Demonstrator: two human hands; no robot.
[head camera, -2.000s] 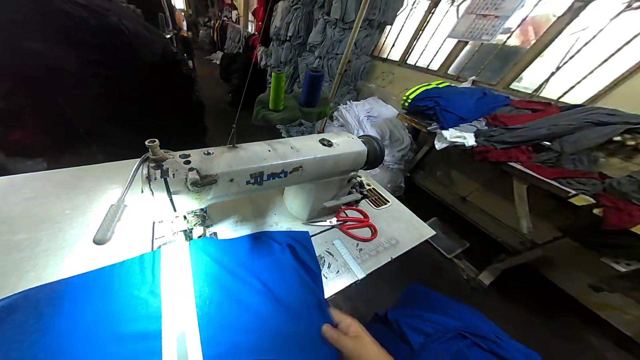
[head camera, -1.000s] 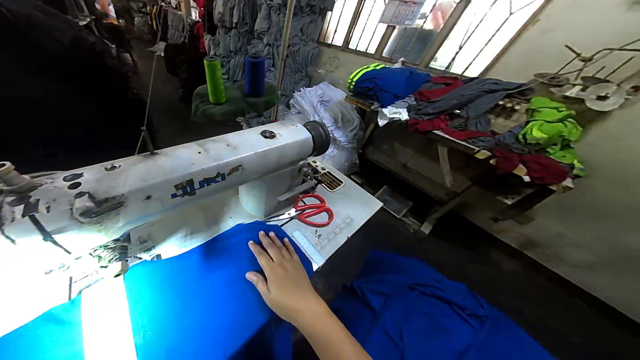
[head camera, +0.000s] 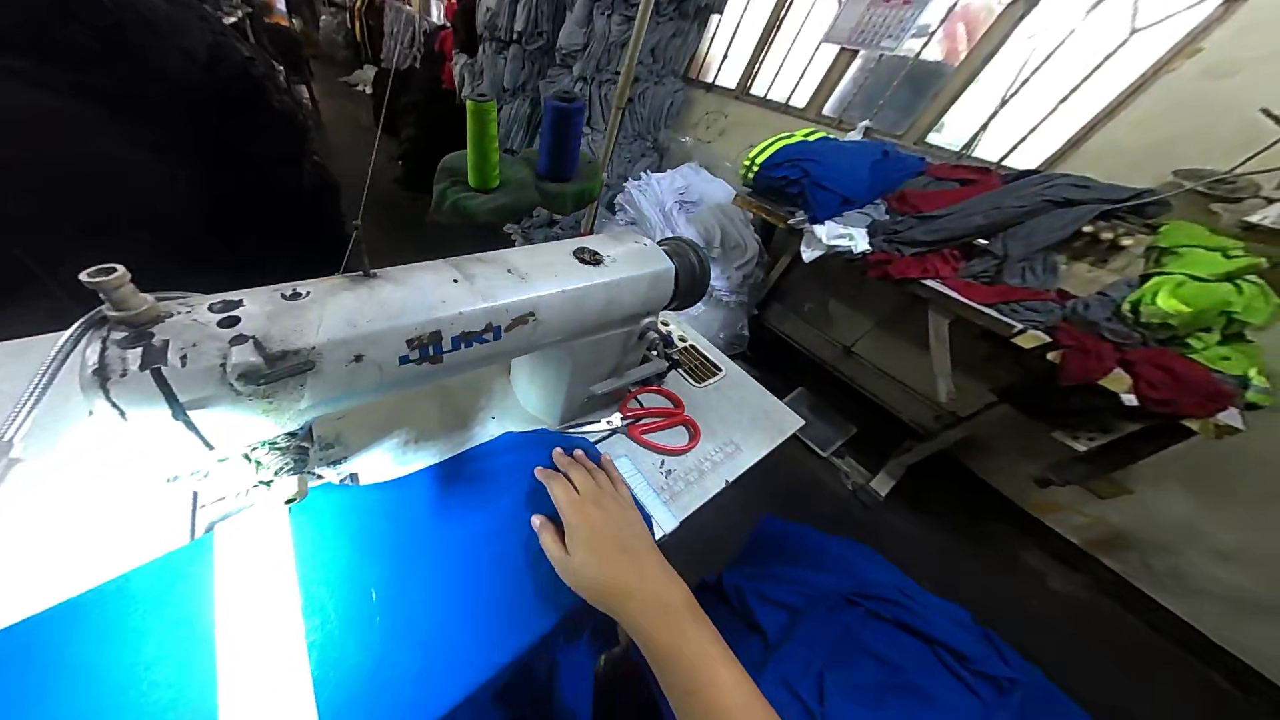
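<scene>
My right hand (head camera: 600, 535) lies palm down on blue fabric (head camera: 430, 570), fingers slightly spread, near the fabric's right edge. A bright, pale strip (head camera: 262, 620) runs down this fabric at the left, below the needle area of a white Juki sewing machine (head camera: 440, 335). Just beyond my fingertips, red-handled scissors (head camera: 655, 420) rest on the machine table, their blades pointing left. A whitish ruler (head camera: 645, 490) is beside my hand, partly covered by the fabric. My left hand is out of view.
More blue fabric (head camera: 850, 640) hangs or lies at the lower right. Green (head camera: 482, 143) and blue thread cones (head camera: 562, 138) stand behind the machine. A wooden bench (head camera: 940, 350) at the right holds piled garments (head camera: 1000, 225). White bundled cloth (head camera: 690, 215) is beyond the handwheel (head camera: 686, 273).
Two seconds ago my right hand was at the fabric's lower right edge; by one second ago it had moved up onto the fabric, where it still lies.
</scene>
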